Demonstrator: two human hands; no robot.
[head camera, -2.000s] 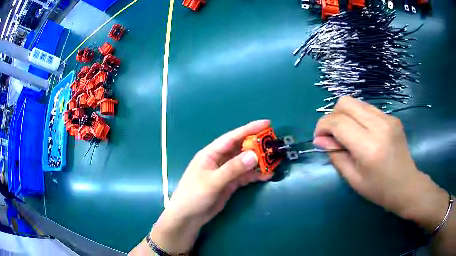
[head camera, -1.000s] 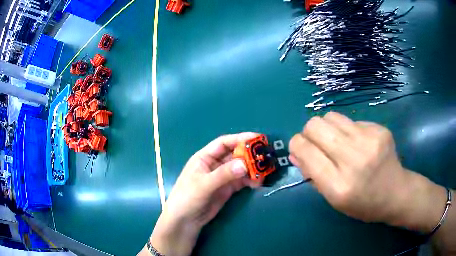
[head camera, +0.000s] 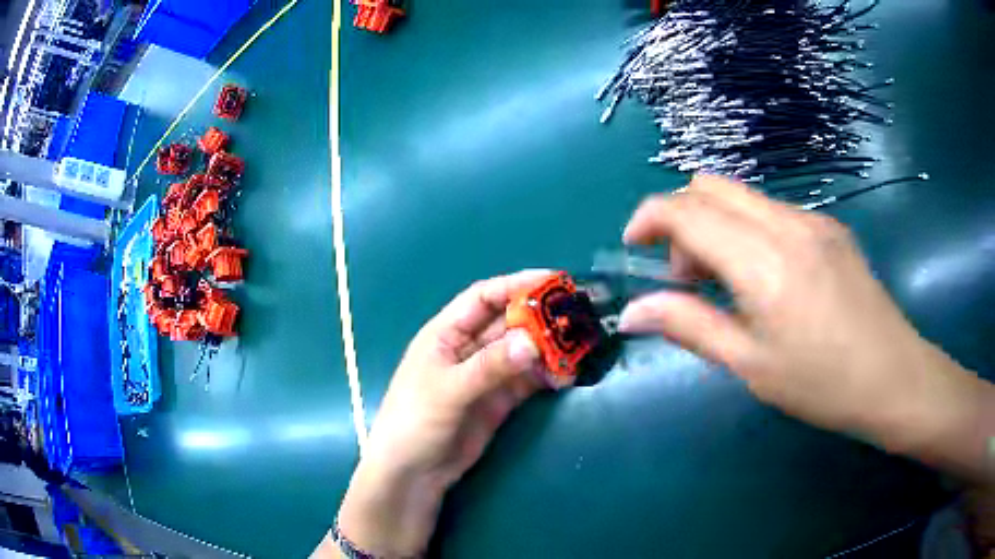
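My left hand holds an orange connector housing with a black core between thumb and fingers, its open face turned up. A small part of a silver flat terminal shows at the housing's right side, by my right thumb. My right hand is just right of the housing, thumb and index finger apart. A pale blurred streak lies between those fingers; whether they hold a wire cannot be told. A dense pile of black wires with whitish ends lies beyond my right hand.
A heap of orange connectors with some thin wires lies at left, beside a light-blue tray and deep-blue bins. Another orange connector is at the top edge. A yellow line crosses the green surface.
My right hand held a pale-ended wire near the terminals; its thumb and index finger have since spread, and that wire is no longer clearly visible. My left hand still holds the housing, now turned slightly.
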